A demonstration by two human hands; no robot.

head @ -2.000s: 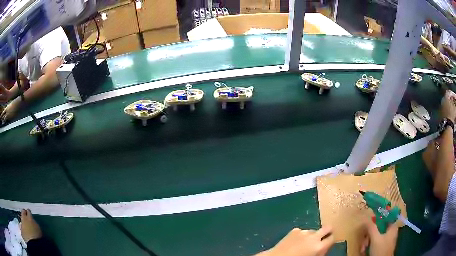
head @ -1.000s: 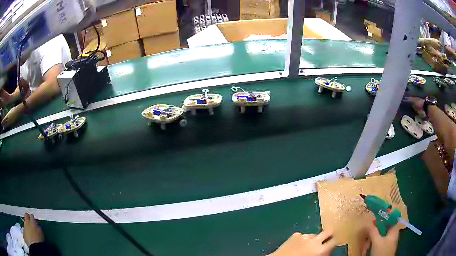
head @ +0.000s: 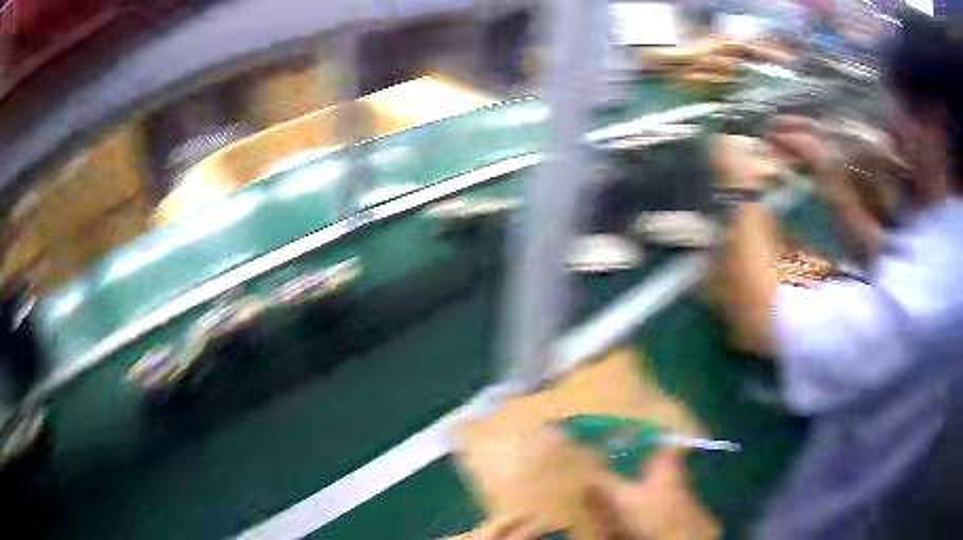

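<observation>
The frame is blurred. My right hand (head: 657, 504) grips the green hot glue gun (head: 615, 432) by its handle over the brown cardboard sheet (head: 517, 435). The gun's nozzle points left, and a pale glue stick (head: 702, 443) comes out of its rear to the right. My left hand (head: 509, 527) is at the bottom edge, mostly cut off and blurred, at the lower left part of the cardboard. Whether it holds anything cannot be told.
A grey-white post (head: 544, 211) stands beyond the cardboard. Blurred sub-assemblies (head: 317, 283) and pale shells (head: 602, 253) lie on the dark green belt (head: 348, 385) behind the metal rail (head: 359, 480). A neighbouring person (head: 876, 316) is close at right, with small coppery parts (head: 803, 267) nearby.
The view has swung to the right and tilted, so the cardboard, gun and my hands appear further left. The neighbouring person now fills the right side. My right hand still grips the gun.
</observation>
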